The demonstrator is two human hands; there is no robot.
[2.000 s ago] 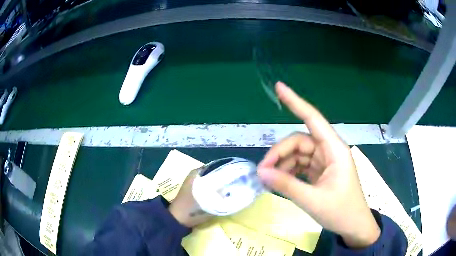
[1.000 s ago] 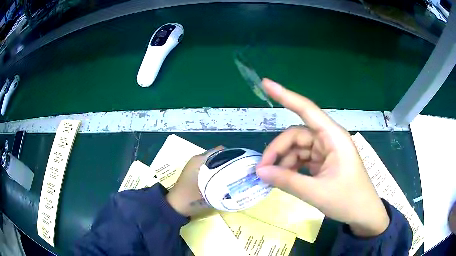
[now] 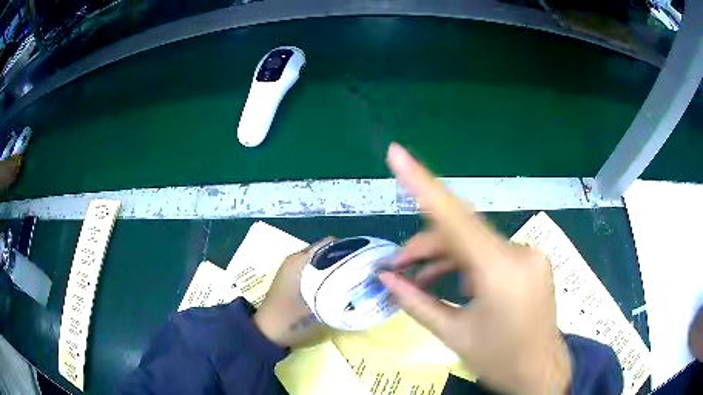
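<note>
My left hand (image 3: 289,301) holds a white handheld device (image 3: 327,285) with its oval head face up towards me. Blue and dark marks show on the face, and a black glossy panel is at its upper edge. My right hand (image 3: 493,301) is blurred; its thumb and a bent finger are at the right side of the face, and its index finger points up and away over the rail. Whether the thumb and finger grip a film is too blurred to tell. No clear film can be made out at the index fingertip. Yellow label sheets (image 3: 320,370) lie under my hands.
Another white device (image 3: 266,100) lies on the green belt (image 3: 478,100) beyond the scuffed rail (image 3: 254,198). A narrow label strip (image 3: 85,293) lies left, a wider one (image 3: 590,308) right. A grey post (image 3: 655,108) and white paper (image 3: 667,270) are right. Another person's hand (image 3: 9,171) shows far left.
The device on the belt has shifted right. The clear film seen at my right index fingertip no longer shows clearly. My right hand has moved slightly left. A hand has appeared at far left.
</note>
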